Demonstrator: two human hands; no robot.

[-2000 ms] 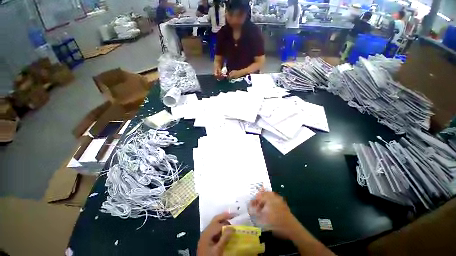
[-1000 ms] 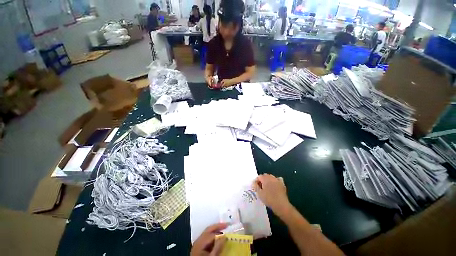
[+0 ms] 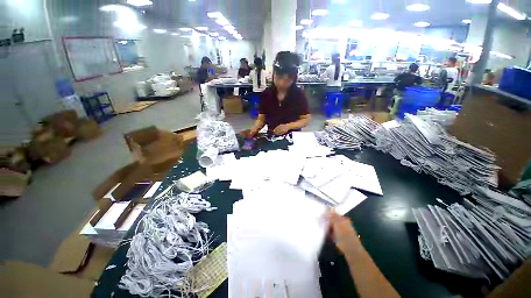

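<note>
Flat white paper pieces [image 3: 273, 244] lie overlapping in a column in front of me on the dark green table. My right hand [image 3: 336, 226] is at the right edge of the top piece, its fingers on that edge; the piece looks blurred and slightly raised there. The fingertips are partly hidden. My left hand is not in view. The yellow-backed sheet is not in view either. A pale yellow sticker sheet [image 3: 211, 272] lies left of the papers, beside a heap of white cords [image 3: 166, 247].
A fanned pile of white pieces [image 3: 367, 174] lies mid-table. Stacks of corded bundles [image 3: 460, 236] lean at right. A clear bag of cords [image 3: 216, 135] and a white roll [image 3: 208, 157] are at far left. A person [image 3: 283, 107] sits opposite. Open cartons [image 3: 152, 144] stand left.
My view has tilted up. My left hand and the yellow-backed sheet have left the picture. My right hand has moved from over the printed paper to the raised paper's right edge.
</note>
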